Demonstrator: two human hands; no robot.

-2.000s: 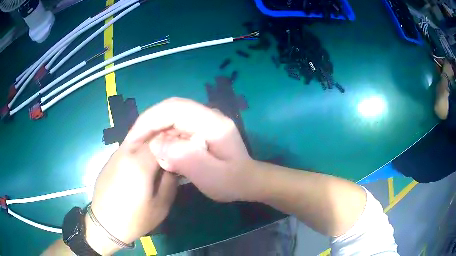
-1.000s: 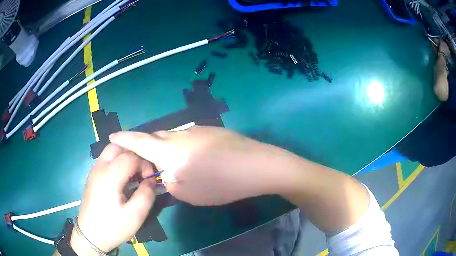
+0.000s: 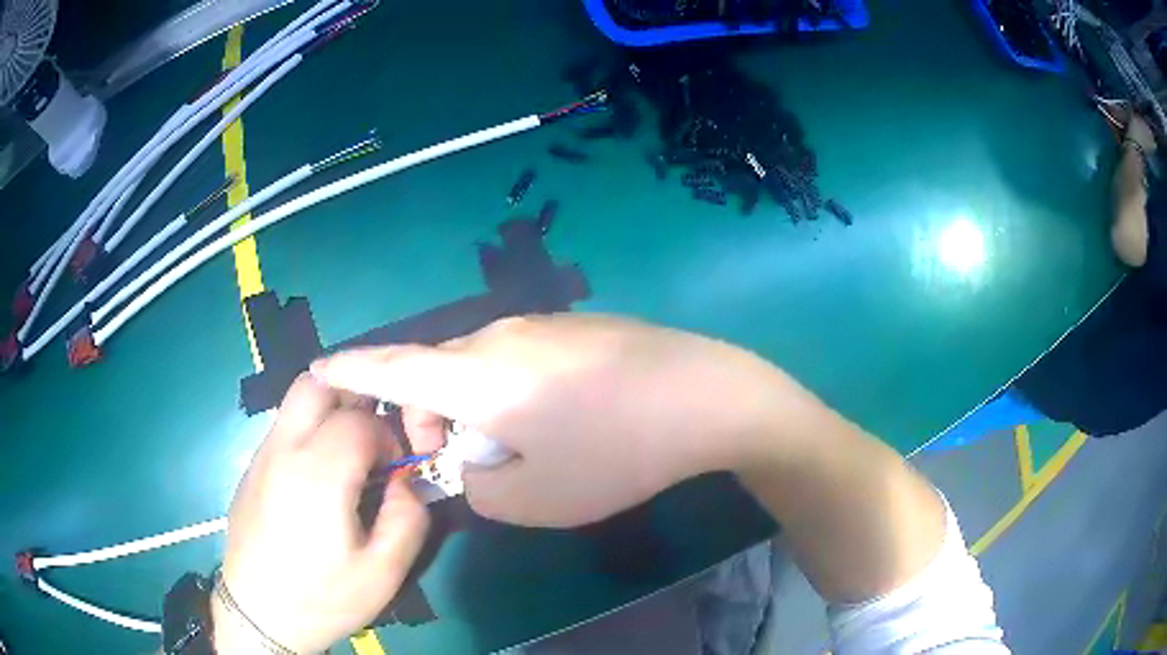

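My left hand (image 3: 320,525) grips the end of a white cable, with thin coloured wires (image 3: 407,463) showing between its fingers. The white cable (image 3: 134,546) runs left from that hand to a red connector (image 3: 28,564), where a second white cable curves back under my left wrist. My right hand (image 3: 576,416) meets the left at the wire ends. Its fingertips are closed together there, and whether they pinch a small piece is hidden. A pale card piece shows just under the fingers. Black tape (image 3: 283,337) lies flat behind both hands.
More white cables (image 3: 320,182) with red connectors lie at the upper left. A pile of small black pieces (image 3: 742,128) lies before a blue tray (image 3: 717,36). A second blue tray (image 3: 1020,39) is farther right. A fan (image 3: 58,122) stands upper left. Another person's arm (image 3: 1131,205) shows at right.
Since the first frame my hands have turned and opened out from a tight clasp, so the coloured wires now show. Since the second frame, my hands have shifted only slightly.
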